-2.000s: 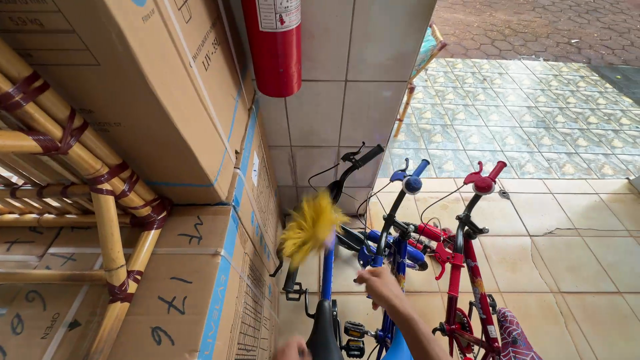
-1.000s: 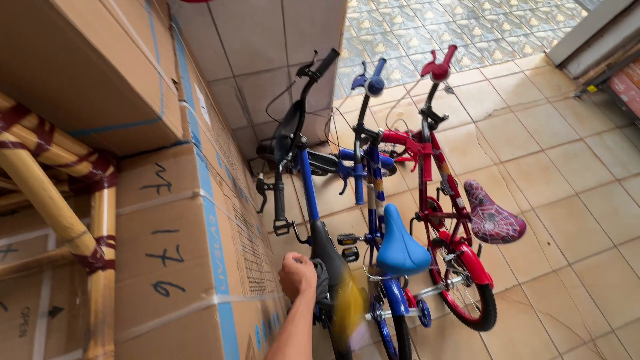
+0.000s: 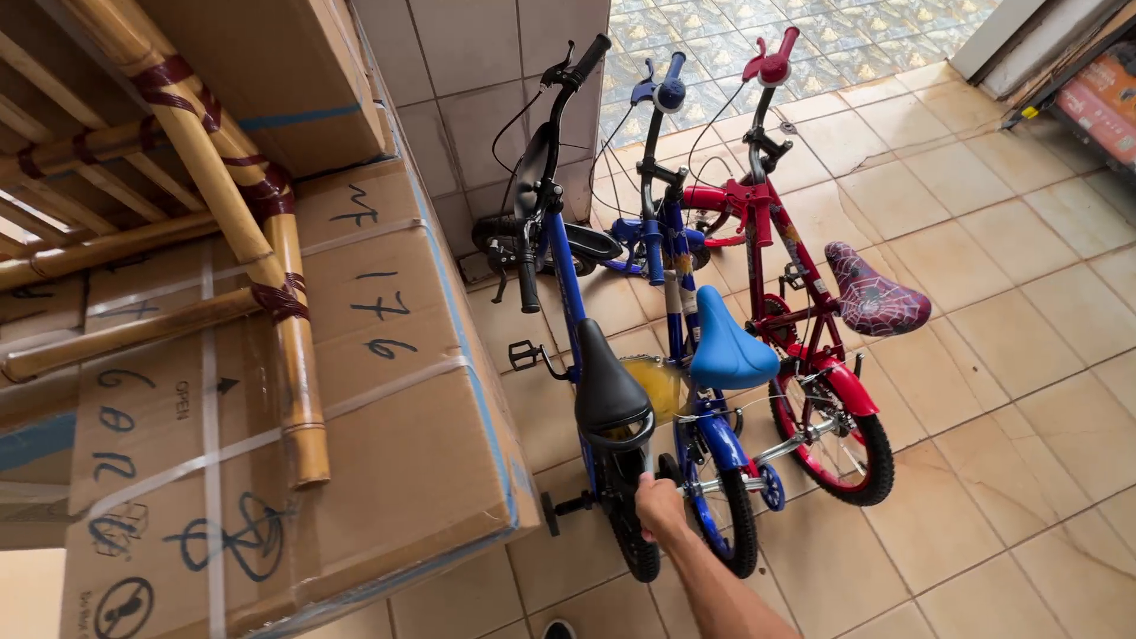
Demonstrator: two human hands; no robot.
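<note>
My right hand (image 3: 659, 510) is closed around the handle of a duster whose yellow head (image 3: 655, 389) is blurred between two bicycles. The hand is behind the black saddle (image 3: 612, 386) of the left blue bicycle, above its rear wheel. To the right stands a smaller blue bicycle with a bright blue saddle (image 3: 729, 346) and a blue rear mudguard (image 3: 721, 441). Beyond it stands a red bicycle with a spider-web saddle (image 3: 877, 291) and a red rear mudguard (image 3: 845, 387). My left hand is out of view.
Large cardboard boxes (image 3: 390, 497) stand at the left, with bamboo furniture (image 3: 306, 390) against them. A tiled wall (image 3: 479, 98) rises behind the bicycles. The floor is tiled (image 3: 1021, 444). An orange and red item (image 3: 1105, 102) lies at the upper right edge.
The duster has moved from near the handlebars down to between the bicycles behind the black saddle. A second hand at the bottom edge two seconds ago is no longer in view. The view has shifted.
</note>
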